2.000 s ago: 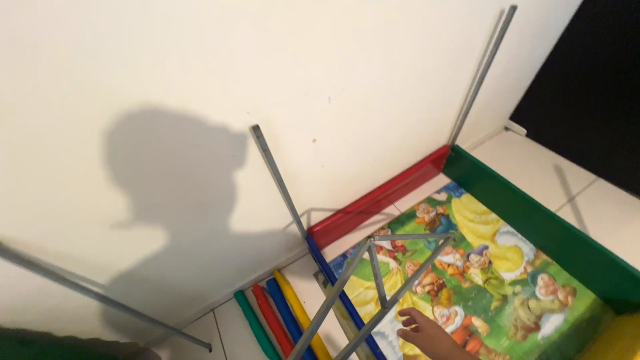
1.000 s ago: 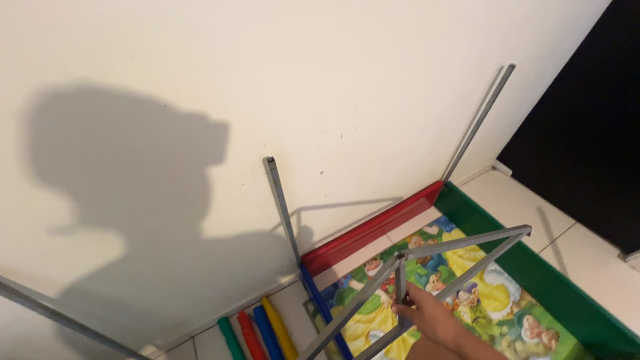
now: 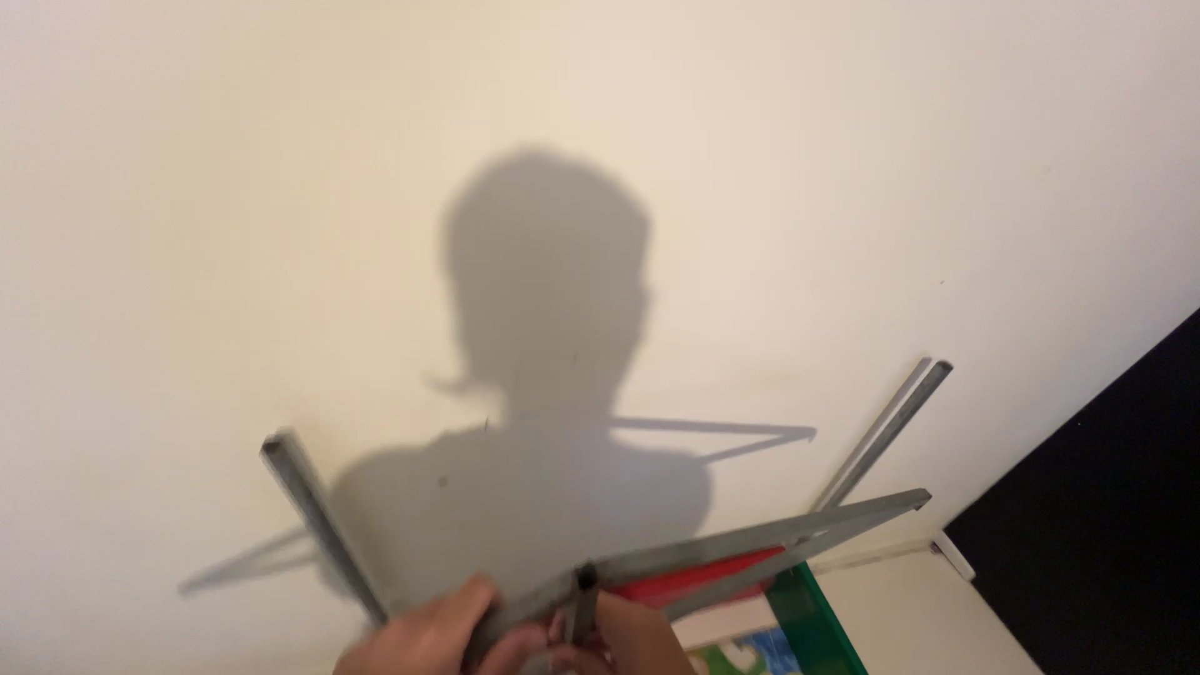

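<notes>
At the bottom centre, my left hand [image 3: 427, 628] grips a grey metal tube frame [image 3: 731, 544]. My right hand [image 3: 628, 633] holds the same frame beside a short tube [image 3: 583, 600] whose dark end faces up. The frame runs up to the right and ends in a pointed corner. To the left of my hands, a grey metal post [image 3: 319, 520] rises at a slant in front of the wall. The lower parts of both hands are cut off by the view.
Another grey post [image 3: 886, 431] stands by the wall [image 3: 750, 234] on the right. Beneath the frame show a red panel [image 3: 703, 577], a green panel [image 3: 816, 623] and a printed picture sheet [image 3: 741, 656]. A black surface [image 3: 1106, 497] lies at the far right, beyond floor tiles [image 3: 909, 609].
Both hands are now on the tube frame; a second ago only one was seen at it. The frame has been raised. The view has tilted up toward the wall.
</notes>
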